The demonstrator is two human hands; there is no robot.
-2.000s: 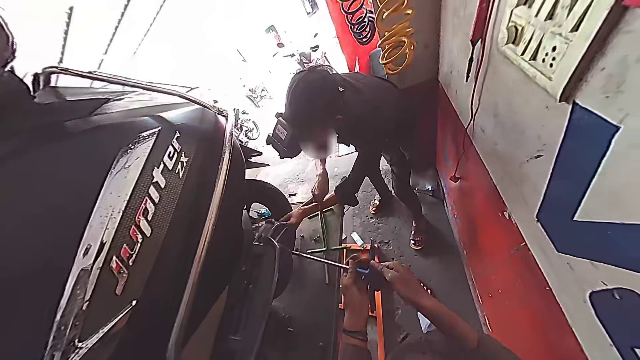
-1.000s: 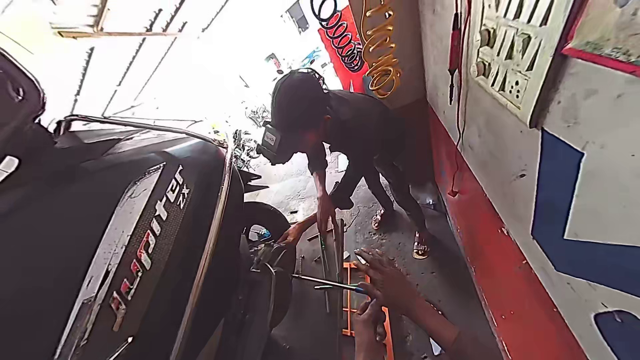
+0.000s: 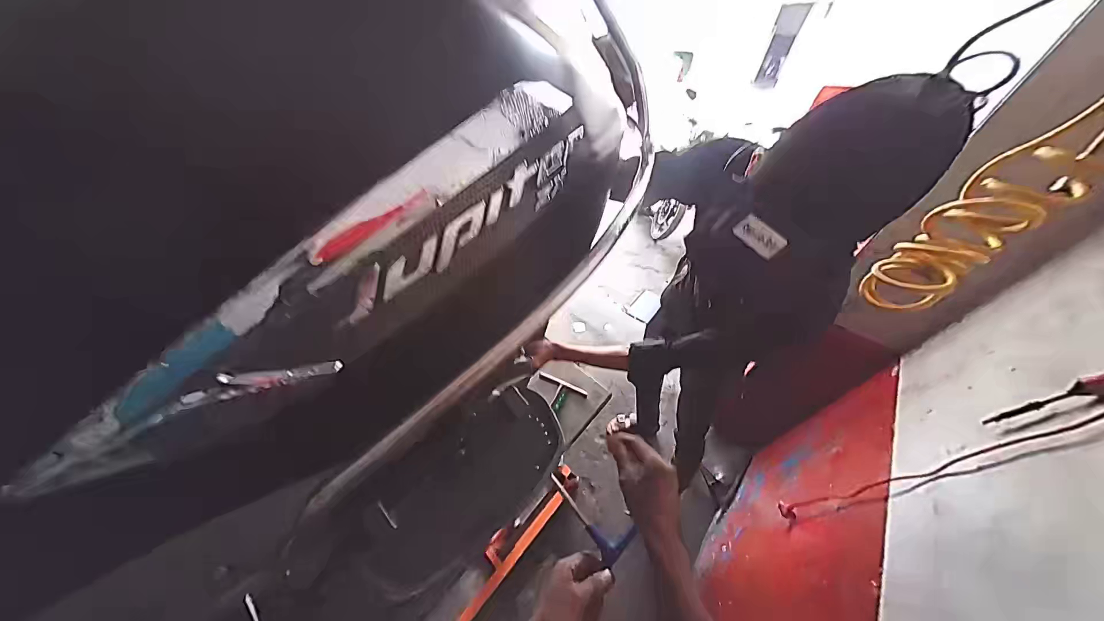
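Low in the head view, my left hand (image 3: 573, 588) is closed around the lower end of a blue-handled tool (image 3: 611, 548) with a thin metal shaft that points up and left. My right hand (image 3: 645, 483) is raised above and right of it, its fingers curled. A small pale thing (image 3: 622, 423) shows at its fingertips; whether it is held or lies behind them is unclear. Left of both hands is the dark motorcycle body (image 3: 414, 250), marked Jupiter, with a dark rounded part (image 3: 492, 448) below it.
A co-worker in dark clothes (image 3: 733, 285) bends ahead, one hand (image 3: 542, 352) by the motorcycle. An orange metal frame (image 3: 517, 552) lies below. On the right are a red and white wall (image 3: 802, 492), a coiled yellow air hose (image 3: 940, 250) and a cable (image 3: 931, 476).
The view has swung and come closer to the motorcycle and co-worker. My hands, close together at the tool a second ago, are now apart, the right one above the left.
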